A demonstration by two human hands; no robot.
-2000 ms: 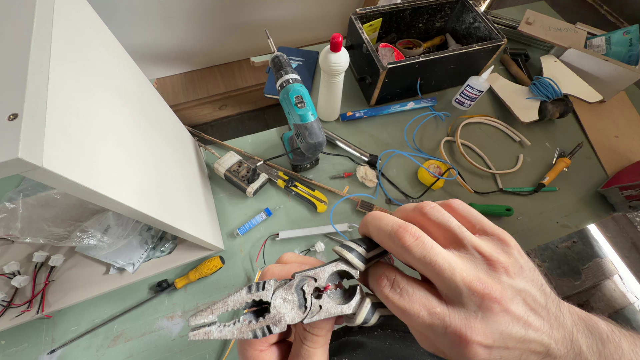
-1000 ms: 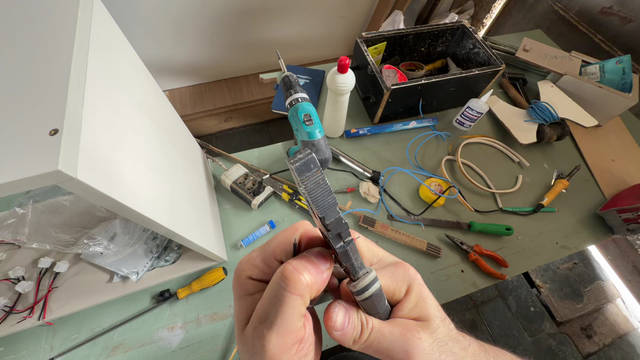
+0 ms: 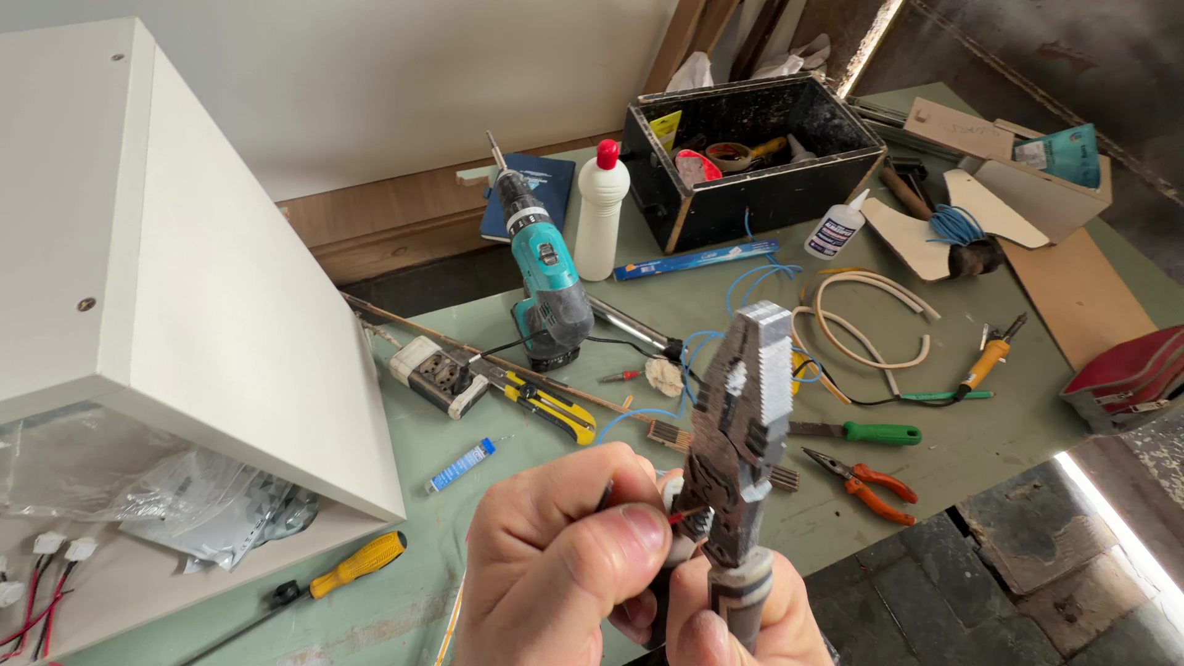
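My left hand [image 3: 564, 555] pinches a thin red wire [image 3: 683, 515] between thumb and finger, its end against the inner part of the pliers' jaws. My right hand [image 3: 740, 610] grips the striped handles of the worn combination pliers [image 3: 745, 435], whose head points up. An orange and white wire [image 3: 452, 615] hangs at the left of my left hand. On the bench beyond lie orange-handled pliers [image 3: 865, 486], a green-handled tool [image 3: 879, 434] and a yellow utility knife [image 3: 550, 412].
A white cabinet [image 3: 250, 277] stands at left, with a yellow-handled screwdriver [image 3: 356, 564] beside it. A teal cordless drill [image 3: 546, 268], a white bottle [image 3: 601, 217], a black box [image 3: 786, 190], a glue bottle [image 3: 835, 229], a soldering iron [image 3: 988, 361] and looped cable [image 3: 865, 277] are farther back.
The pliers have turned from lying sideways to pointing up. Both hands have shifted, uncovering the orange-handled pliers on the bench. The left hand's wire is now at the jaws.
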